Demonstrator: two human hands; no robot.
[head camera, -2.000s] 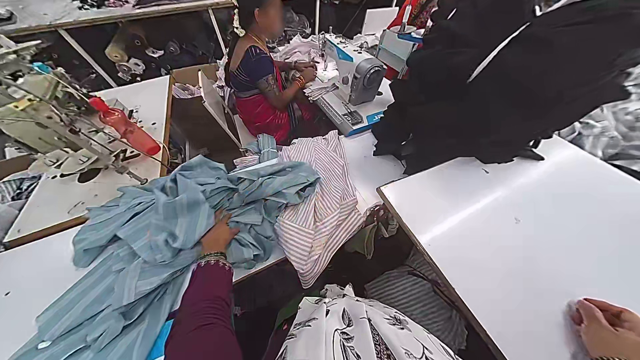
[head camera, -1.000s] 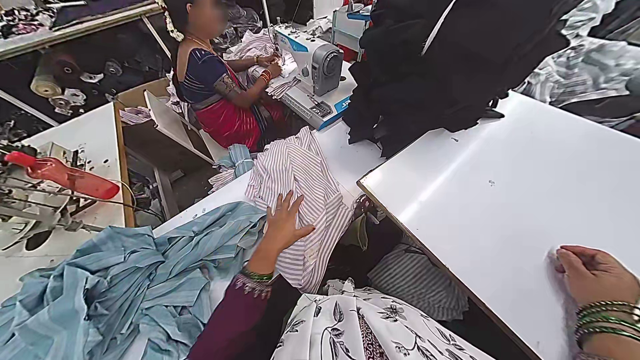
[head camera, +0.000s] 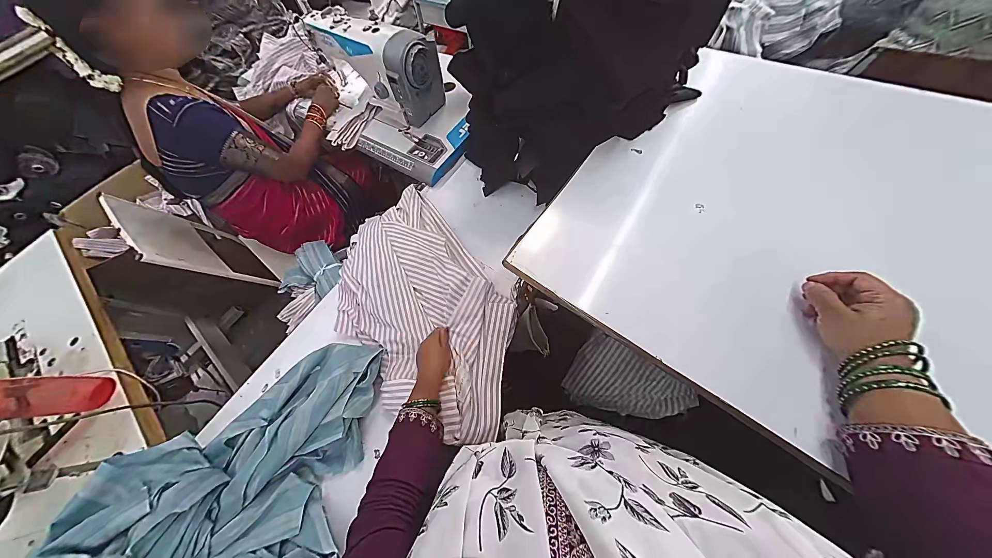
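Note:
My left hand (head camera: 434, 360) grips a fold of the pink-and-white striped cloth (head camera: 411, 279), which lies in a pile over the narrow white table. Left of that hand, crumpled blue striped cloth (head camera: 232, 457) covers the near part of the same table. My right hand (head camera: 856, 310) rests on the large white tabletop (head camera: 744, 217) with its fingers curled inward; whether anything small is between the fingertips cannot be seen. Over my lap lies white fabric with a dark leaf print (head camera: 604, 488).
A co-worker (head camera: 263, 163) sits at a sewing machine (head camera: 395, 70), hands on striped cloth. Black fabric (head camera: 573, 85) is heaped at the tabletop's far corner. Grey striped cloth (head camera: 628, 380) hangs below its edge. A red object (head camera: 54, 397) lies at far left.
My left hand has moved from the blue cloth to the pink-striped cloth, first lying spread on it, now closed on a fold. My right hand's fingers are more curled. The view has shifted.

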